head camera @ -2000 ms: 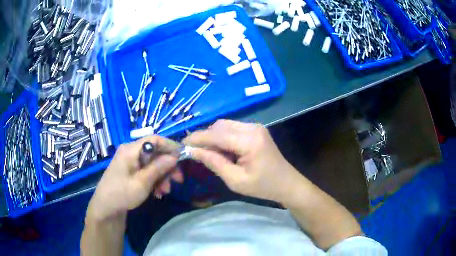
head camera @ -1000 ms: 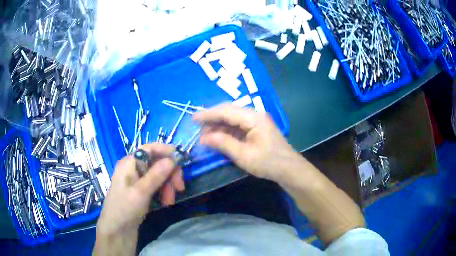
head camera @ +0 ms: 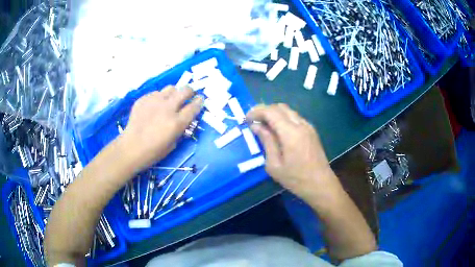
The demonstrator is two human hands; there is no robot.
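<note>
The middle blue tray (head camera: 219, 177) lies in front of me. Thin silver rods with dark collars (head camera: 151, 193) lie at its near left, and white sleeves (head camera: 227, 137) at its right. My left hand (head camera: 161, 120) is palm down over the tray, its fingertips at the sleeves. Small metal parts (head camera: 191, 129) show below its fingers; whether it holds them is hidden. My right hand (head camera: 291, 146) is at the tray's right edge with thumb and finger close together. A thin dark bit shows at its fingertips, too small to tell whether it is held.
Metal tubes (head camera: 31, 141) and a clear plastic bag (head camera: 31, 68) are at the left. A bright white bag (head camera: 140, 47) is behind the tray. Loose white sleeves (head camera: 310, 76) and rod-filled blue trays (head camera: 372, 110) are at the right. A brown box (head camera: 416, 130) sits below the table edge.
My left hand has moved from the tray's near edge up over its middle. My right hand has moved right to the tray's edge. The view has shifted, so the tray sits lower and further left.
</note>
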